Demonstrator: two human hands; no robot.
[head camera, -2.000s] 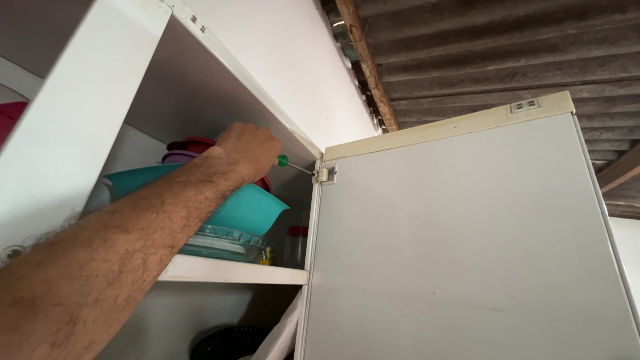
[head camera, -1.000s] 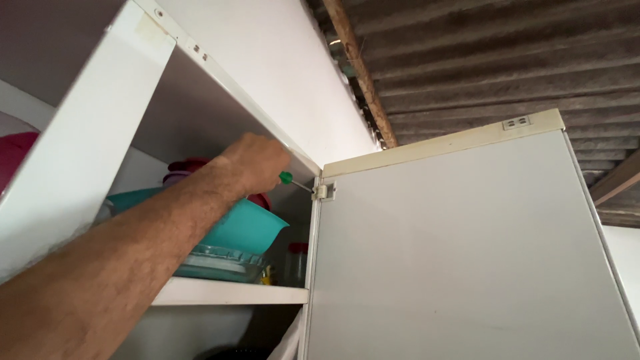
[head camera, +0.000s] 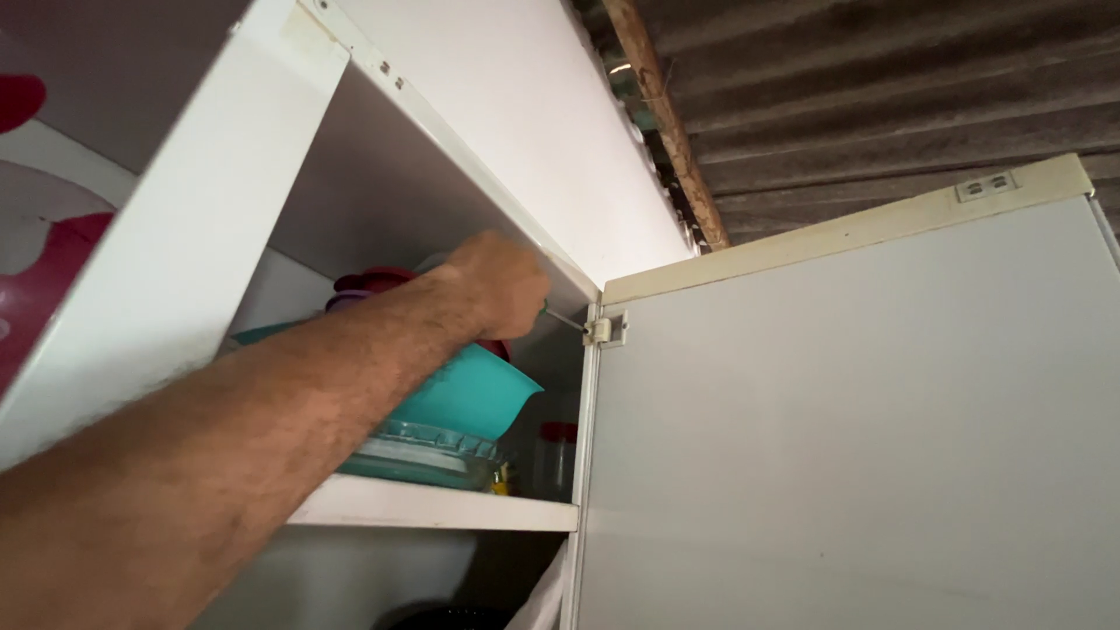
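My left hand (head camera: 503, 284) reaches up into the open cabinet from the lower left, closed around a screwdriver (head camera: 564, 318). Only a bit of its green handle and the thin metal shaft show past my fingers. The shaft's end meets the small hinge (head camera: 598, 331) near the top of the cabinet's right upright, where the white door (head camera: 840, 402) is joined. Exactly how the tip sits on the hinge's screw cannot be made out. My right hand is out of view.
Below my wrist, a turquoise plastic bowl (head camera: 468, 394) rests over glass dishes (head camera: 429, 451) on the shelf (head camera: 437, 507). A red-lidded jar (head camera: 556, 455) stands behind the upright. A wooden pole (head camera: 669, 122) runs beneath the corrugated roof (head camera: 875, 96).
My left hand stays at the hinge with the screwdriver. More of the green handle showed earlier; now my fingers hide most of it. The view has shifted somewhat.
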